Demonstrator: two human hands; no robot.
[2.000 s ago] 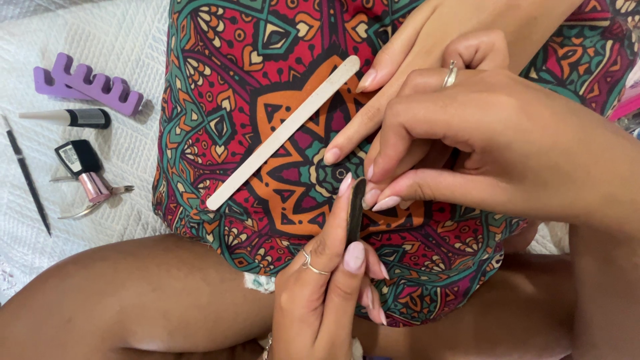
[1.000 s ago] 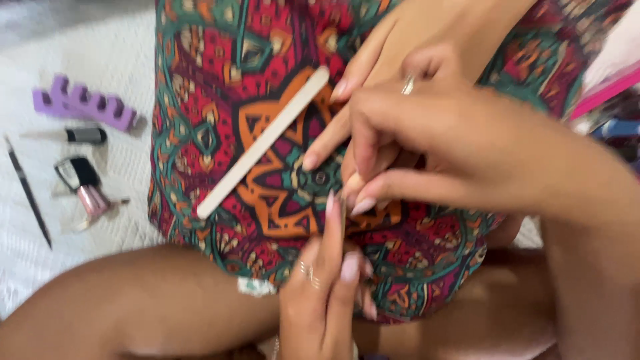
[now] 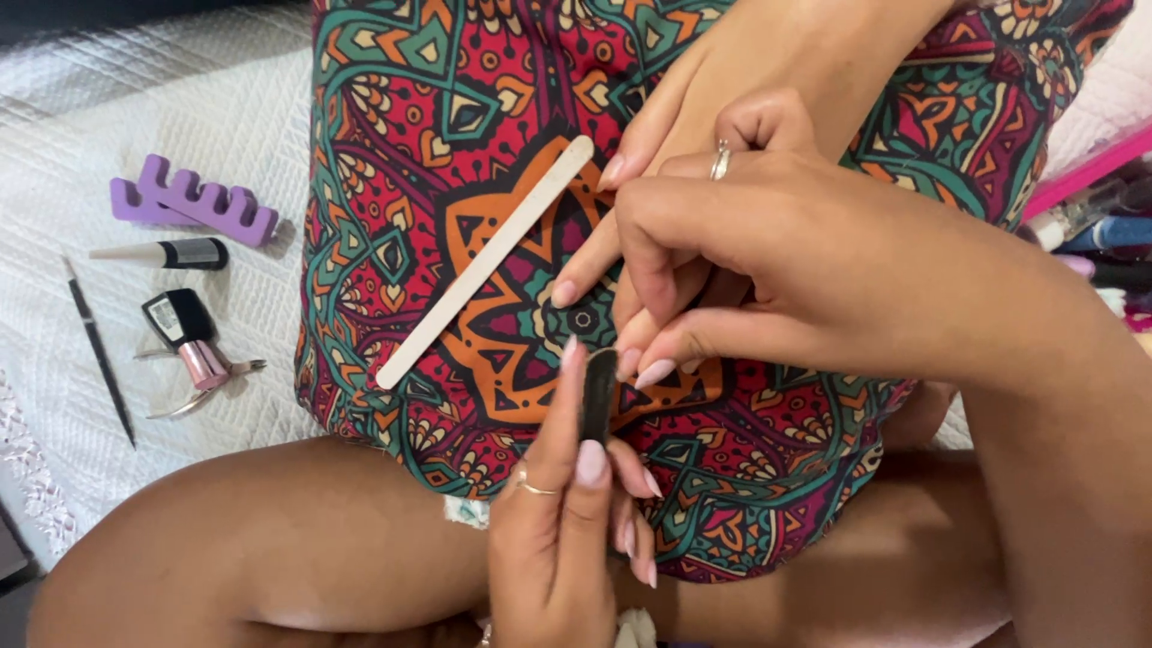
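Note:
My left hand (image 3: 553, 531), at the bottom middle, grips a dark nail file (image 3: 598, 396) between thumb and fingers, its upper end at a fingertip of another person's hand (image 3: 697, 126). That hand rests palm down on a patterned cushion (image 3: 396, 162). From the right, my right hand (image 3: 765, 252) pinches one of its fingers between thumb and index finger. Its lower fingers are partly hidden behind my right hand. Left of the hands, a pale flat stick (image 3: 486, 261) lies diagonally on the cushion.
Left, on a white quilted cover (image 3: 261, 117), lie purple toe separators (image 3: 207, 202), a black-and-white polish cap or pen (image 3: 162, 254), a thin dark tool (image 3: 99, 351) and a pink polish bottle (image 3: 200, 360) over metal nippers (image 3: 189, 401). Bottles (image 3: 1116, 232) and a pink-edged container (image 3: 1093, 169) sit right.

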